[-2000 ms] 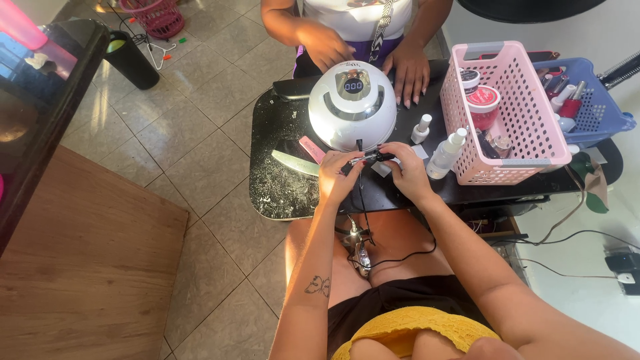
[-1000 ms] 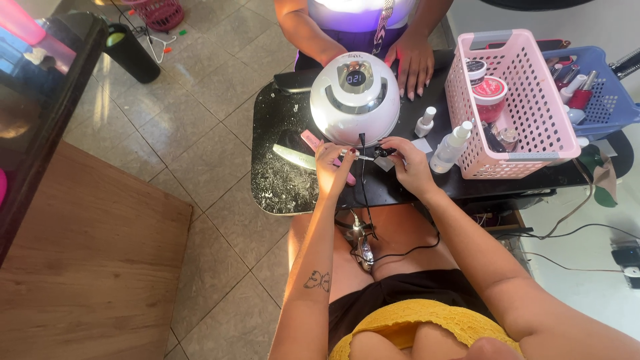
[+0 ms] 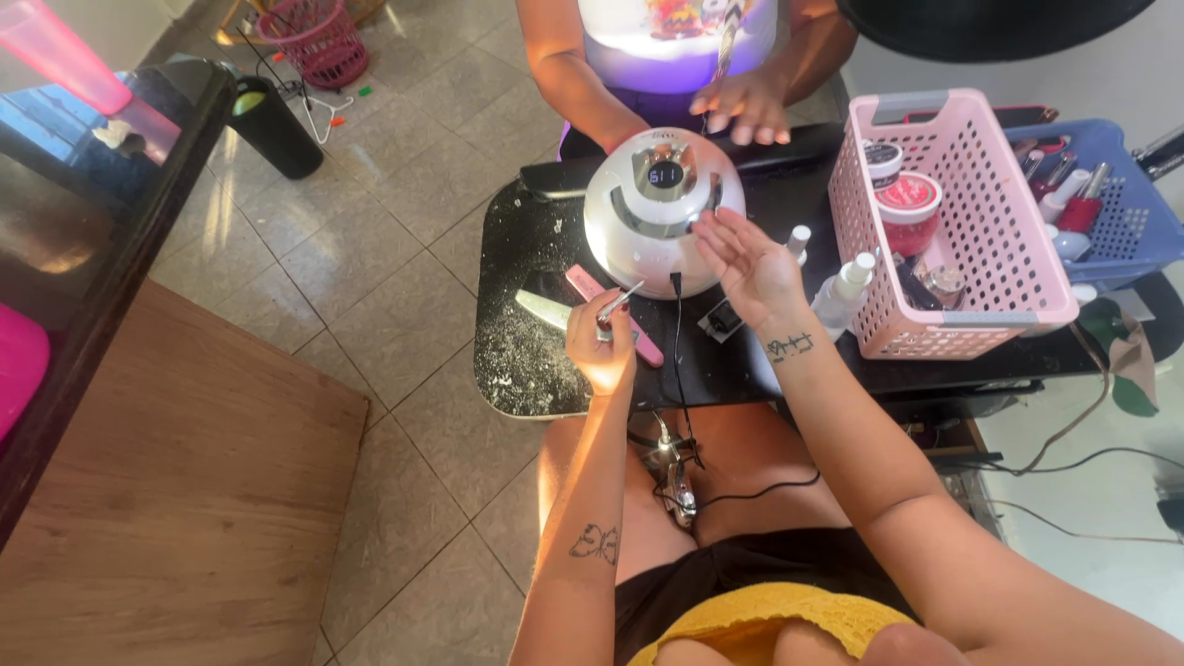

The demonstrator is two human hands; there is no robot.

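Note:
My left hand (image 3: 602, 344) holds a slim metal tool (image 3: 622, 301), its tip up toward the white nail lamp (image 3: 638, 236). Palm up, my right hand (image 3: 751, 268) is raised at the lamp's right side with its fingers spread and holds nothing. Just right of my left hand, a pink nail file (image 3: 646, 347) lies on the black table (image 3: 546, 393); a pale curved file (image 3: 544, 310) reaches behind that hand. A small black item (image 3: 723, 319) lies below my right hand. Another person's hand (image 3: 745, 106) is lifted behind the lamp; their other hand is hidden by it.
At the right stand a pink basket (image 3: 962, 319) with jars, a blue basket (image 3: 1115, 268) with nail polish bottles, a white spray bottle (image 3: 842, 296) and a small white-capped bottle (image 3: 797, 242). A black cord (image 3: 679, 370) hangs from the lamp over the table edge. White dust covers the table's left part.
My hands, together in front of the lamp before, have parted; the right has let go of a dark item and turned palm up. The other person's visible hand has lifted off the table.

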